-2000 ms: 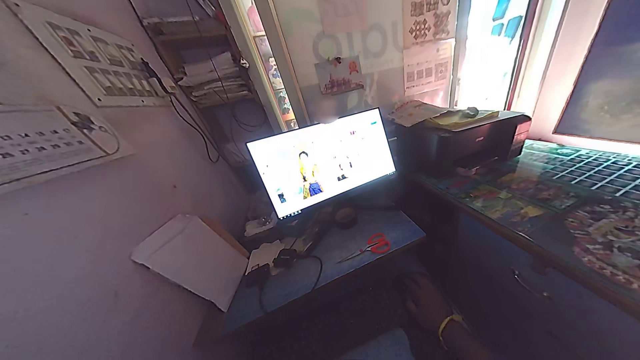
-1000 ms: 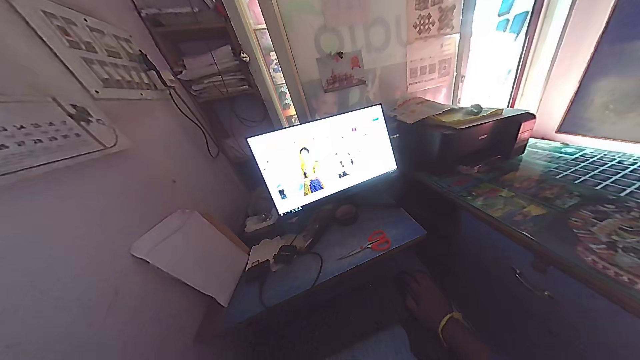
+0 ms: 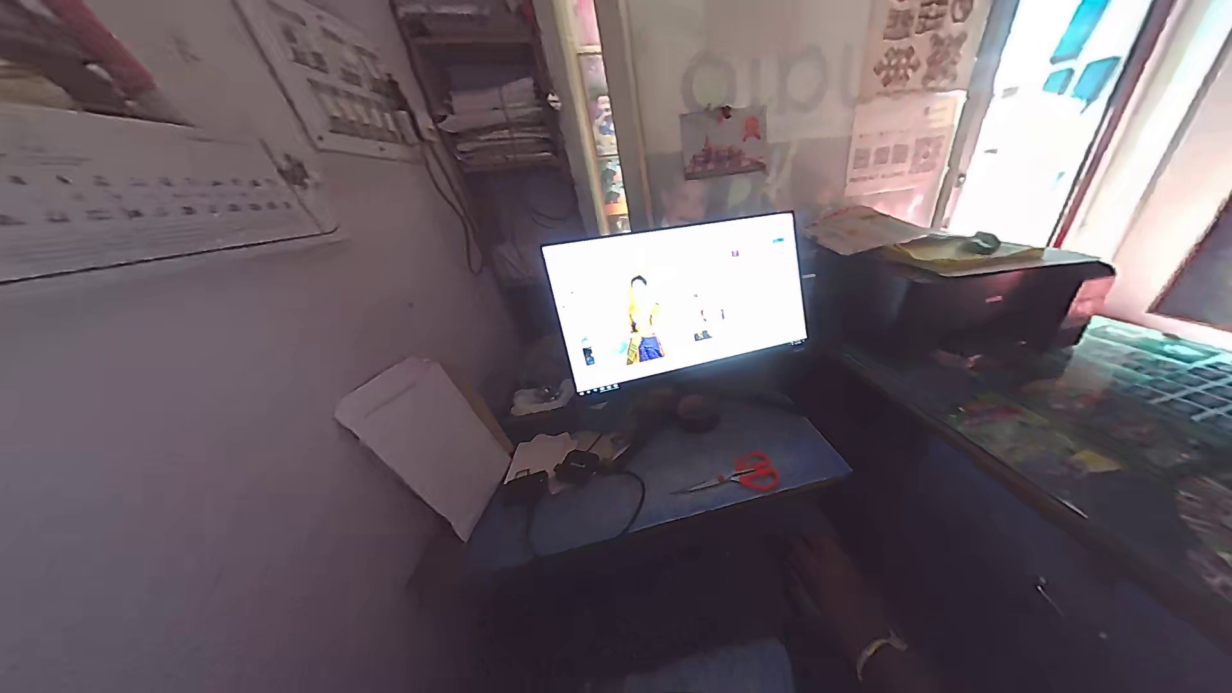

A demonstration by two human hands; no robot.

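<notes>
My right hand [image 3: 818,570] lies low in the dark below the desk's front edge, a yellowish band at its wrist. Too little light falls there to show what its fingers touch or hold. No left hand shows in the view. Above my right hand, red-handled scissors [image 3: 756,472] lie on the blue desk [image 3: 597,515]. Behind them stands a lit monitor [image 3: 679,303] with a picture of a figure on it. A black cable [image 3: 640,500] and small dark devices [image 3: 577,466] lie on the desk's left part, beside some papers [image 3: 541,452]. A round dark object [image 3: 698,412] sits near the monitor.
A white folder or envelope [image 3: 423,433] leans at the desk's left, by the wall. On the right, a black printer [image 3: 982,298] with papers on top stands by a glass-topped counter [image 3: 1020,433]. Shelves [image 3: 500,164] with paper stacks stand behind. A wall calendar [image 3: 144,202] hangs at left.
The view has turned somewhat to the left. Nothing on the desk has plainly moved, and my right hand stays in the dark below its edge.
</notes>
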